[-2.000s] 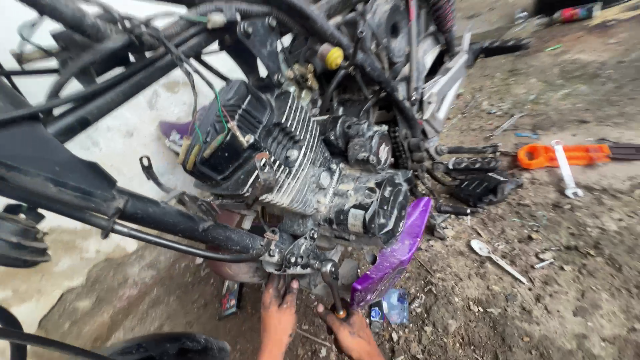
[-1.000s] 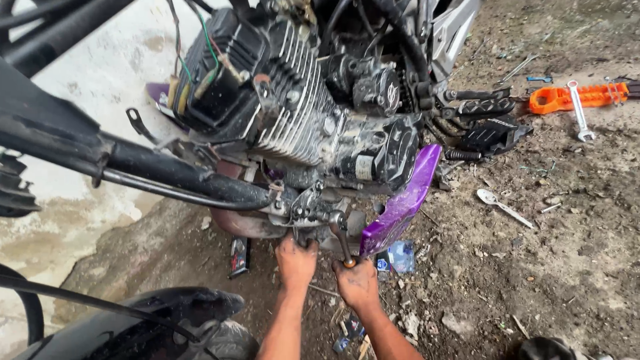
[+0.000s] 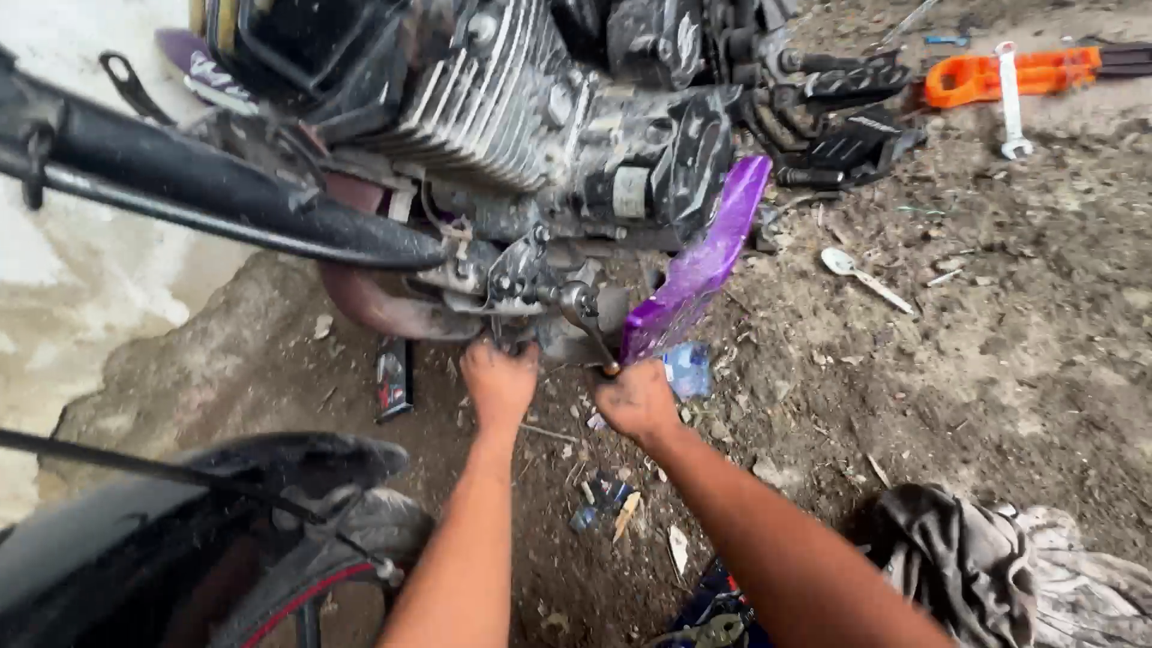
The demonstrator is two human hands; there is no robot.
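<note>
A ratchet wrench [image 3: 585,315] sits with its head at the mounting bracket [image 3: 522,270] below the motorcycle engine [image 3: 540,117]. My right hand [image 3: 639,398] is closed round the lower end of its handle, beside the purple plastic fairing panel [image 3: 697,265]. Just left of it, my left hand [image 3: 500,373] reaches up under the bracket; its fingertips are partly hidden, and whether they hold a part cannot be told. The black frame tube [image 3: 216,193] ends close to the bracket, and a brownish exhaust pipe [image 3: 387,306] curves beneath it.
The front wheel's black fender [image 3: 207,531] fills the lower left. On the dirt at right lie a combination wrench [image 3: 1011,103] across an orange tool [image 3: 963,79], and a white plastic spoon [image 3: 864,279]. A rag [image 3: 954,558] and pliers [image 3: 715,630] lie near the bottom edge.
The view has moved closer to the engine's underside. My right hand stays at the ratchet handle and my left hand stays under the bracket.
</note>
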